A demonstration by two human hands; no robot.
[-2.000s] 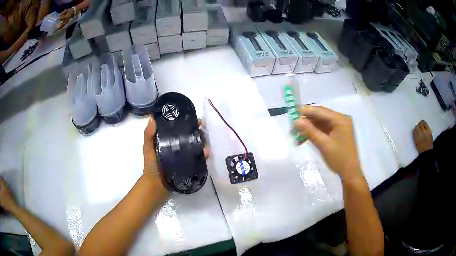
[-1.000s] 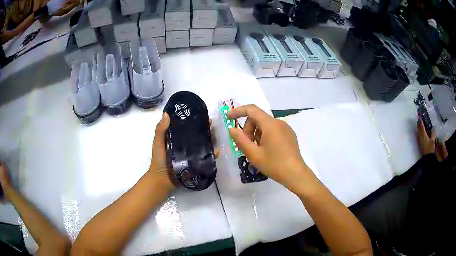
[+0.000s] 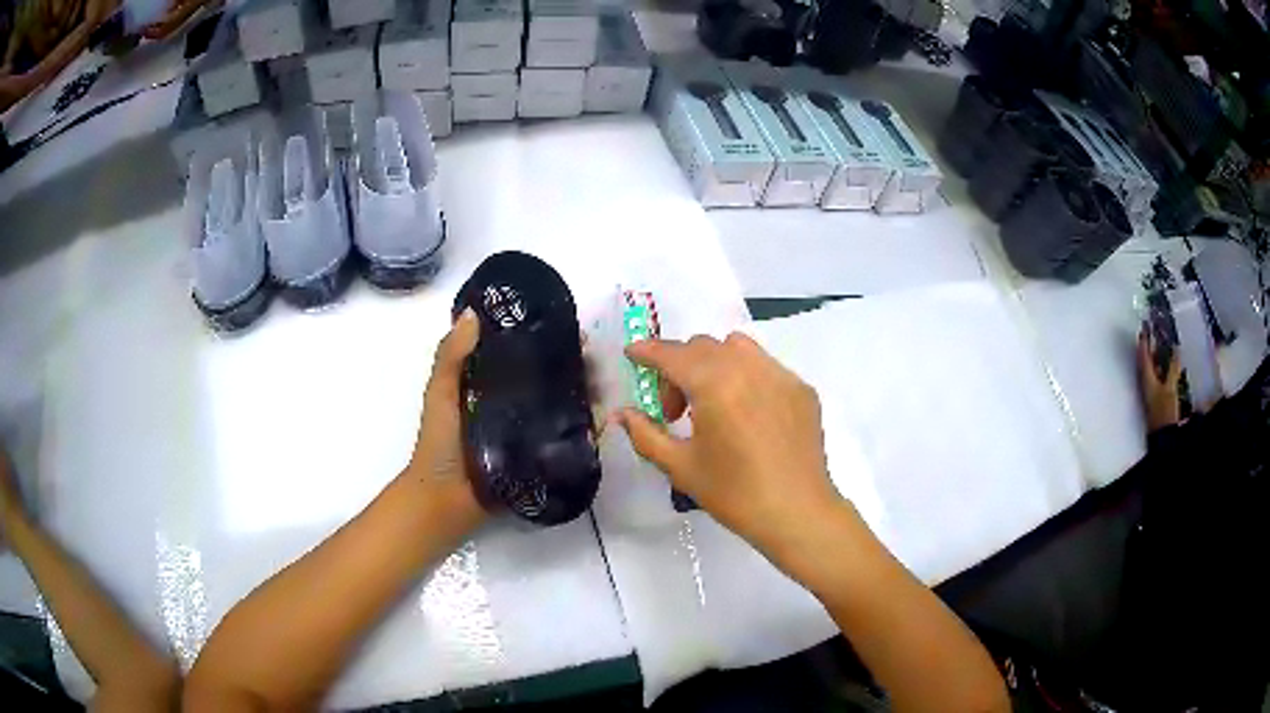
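Observation:
A glossy black oval base (image 3: 527, 383) is held upright on the white-covered table, its two round grilles showing. My left hand (image 3: 449, 425) is closed around its left side, with fingertips showing at its right side. A narrow green strip with pale marks (image 3: 642, 365) lies or stands just right of the base. My right hand (image 3: 745, 425) is over the strip, its thumb and index finger at it; whether they grip it is unclear. A small black fan (image 3: 683, 500) is almost wholly hidden under my right hand.
Three frosted tank-and-base units (image 3: 304, 223) stand at left. Grey-white boxes (image 3: 485, 92) are stacked behind them. Four pale teal boxes (image 3: 720, 160) stand beyond my right hand. Black shells (image 3: 1065, 223) are at far right. Other people's arms show at the left edge and a hand (image 3: 1159, 379) at right.
My right hand has brought the green strip from the right to beside the base, over the fan. My left hand and the base have shifted slightly right.

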